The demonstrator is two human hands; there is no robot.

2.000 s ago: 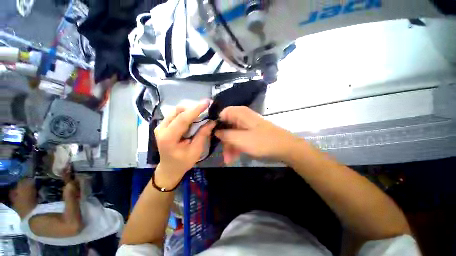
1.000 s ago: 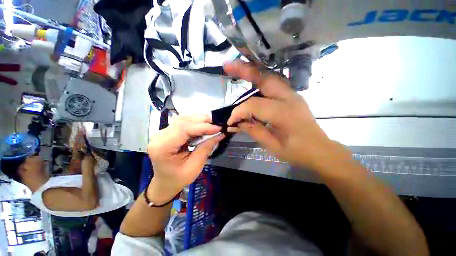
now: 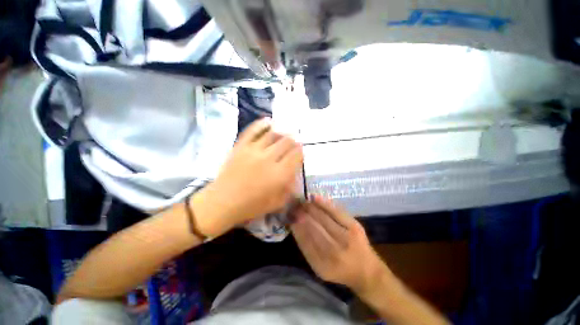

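The light grey garment with black stripes (image 3: 140, 108) lies bunched left of the needle, and part of it runs under the head of the white sewing machine (image 3: 407, 25). The presser foot area (image 3: 288, 81) is blurred, with cloth leading to it. My left hand (image 3: 257, 178) lies on the cloth just in front of the foot, its fingertips on a black and pale strip. My right hand (image 3: 334, 244) is lower right, at the table's front edge, its fingertips pinching the cloth's near end. The exact finger grip is partly hidden and blurred.
A dark grey cylindrical attachment (image 3: 318, 89) stands right of the foot. The ruler-marked edge (image 3: 394, 187) runs along the table front. A small pale round piece (image 3: 498, 143) lies on the table at right. A blue basket (image 3: 152, 295) is below at left.
The view has shifted nearer the machine. Both hands have parted from their joint pinch: the left is now on cloth before the foot, the right lower down. The garment is spread wider at left.
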